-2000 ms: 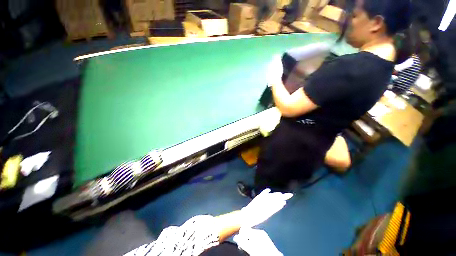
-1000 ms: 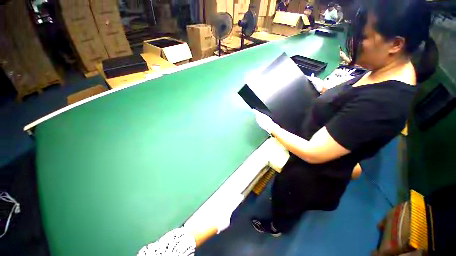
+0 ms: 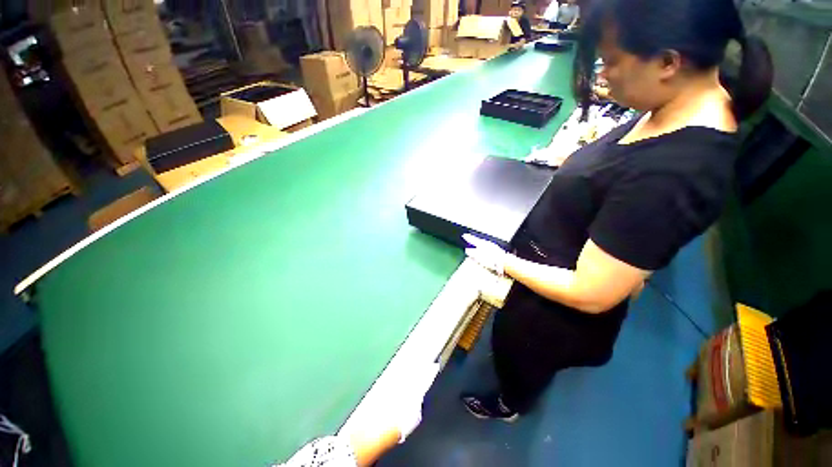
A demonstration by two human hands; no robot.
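Note:
My left hand (image 3: 408,397), in a white glove below a patterned sleeve, is at the pale edge (image 3: 401,365) of the long green belt. Its fingers blend into the bright edge, so their pose is unclear. My right hand is not in view. Ahead, a coworker in black has a gloved hand at the near side of a wide, shallow black housing (image 3: 483,198). The housing lies flat on the green belt (image 3: 237,283), smooth side up, beyond my reach.
The coworker (image 3: 629,201) stands at the belt's right side. A black tray-like frame (image 3: 521,107) lies farther along. Cartons (image 3: 333,84) and two fans (image 3: 365,50) stand beyond the far edge. A box with a yellow ridged top (image 3: 759,351) is at the lower right.
The coworker's housing has gone from tilted up to flat on the belt. My left hand stays at the belt edge; two seconds ago it was over the floor. The view has shifted.

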